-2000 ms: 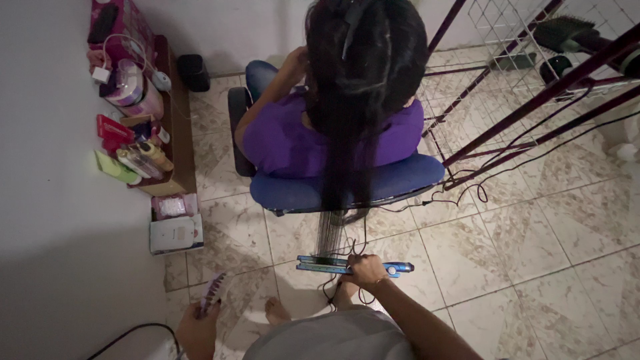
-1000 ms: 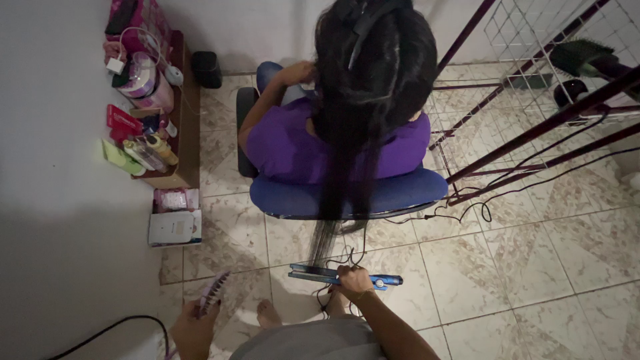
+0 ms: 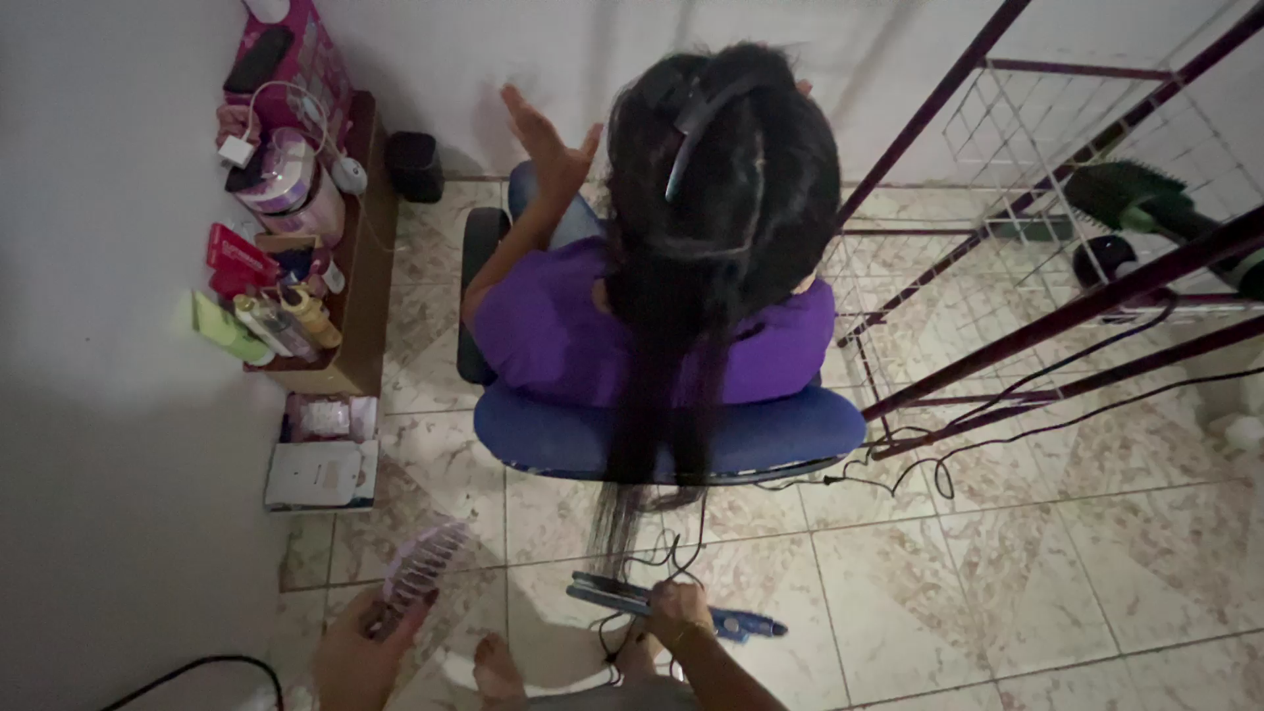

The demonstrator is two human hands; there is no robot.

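Observation:
My right hand (image 3: 679, 614) grips a blue hair straightener (image 3: 736, 624), its plates pointing left at the tips of a long strand of dark hair (image 3: 617, 523). Whether the plates still touch the hair I cannot tell. In my left hand (image 3: 360, 647) is a pale purple hairbrush (image 3: 425, 565) with dark bristles, held apart from the hair. A seated person in a purple top (image 3: 553, 326) faces away from me; a clip (image 3: 681, 158) holds up part of the hair, and the rest hangs over the blue chair back (image 3: 533, 430).
On the left, a brown shelf (image 3: 370, 296) carries bottles and containers, with boxes (image 3: 321, 474) below it. A dark metal rack (image 3: 948, 370) on the right holds a round brush (image 3: 1131, 197). Black cords (image 3: 908, 484) cross the tiled floor. My bare feet (image 3: 497, 671) are below.
The seated person's left-side hand, earlier near the head, is now raised out to the side with fingers spread. The straightener now lies at the very ends of the hair.

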